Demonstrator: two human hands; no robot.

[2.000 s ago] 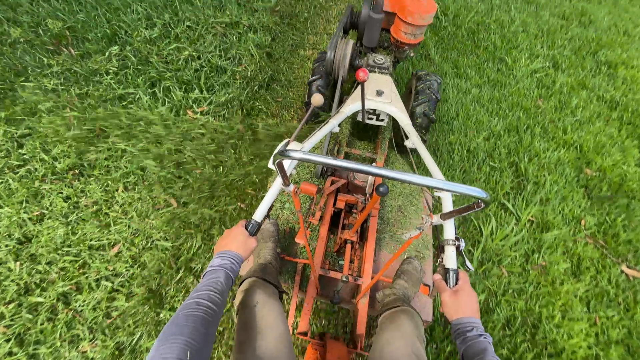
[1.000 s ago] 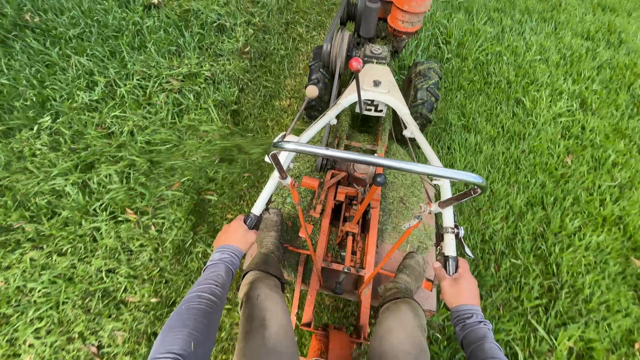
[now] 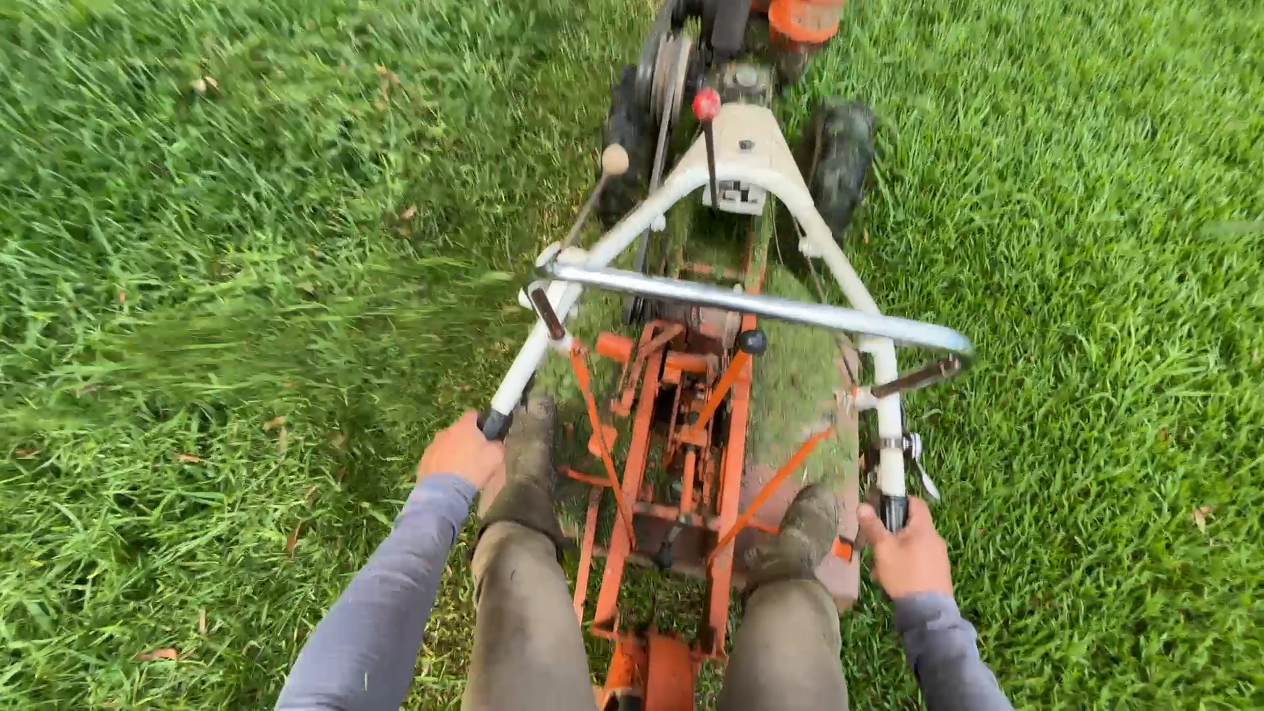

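Note:
My left hand (image 3: 461, 451) is closed around the black grip at the end of the left white handlebar (image 3: 528, 360) of a walk-behind tractor. On the right, my right hand (image 3: 907, 551) holds the other black grip (image 3: 893, 513), with a small metal lever (image 3: 918, 464) just above it. A chrome bar (image 3: 760, 304) crosses between the white handlebars. Under it lies an orange steel frame (image 3: 733, 494) with a black-knobbed lever (image 3: 752, 343). A red-knobbed lever (image 3: 706, 105) and a pale-knobbed one (image 3: 614, 160) rise farther forward. My boots rest on the mower deck, on either side of the frame.
Two treaded tyres, the right one (image 3: 841, 163) more exposed, flank the machine's front below an orange engine part (image 3: 805, 20). Belts and pulleys (image 3: 671, 74) run on its left. Tall grass (image 3: 1066, 296) stands on the right; blurred clippings (image 3: 296, 336) fly out leftward. Clippings cover the deck (image 3: 805, 395).
The machine has travelled forward over the grass, and different dry leaves lie beside it. Both hands have stayed on the grips.

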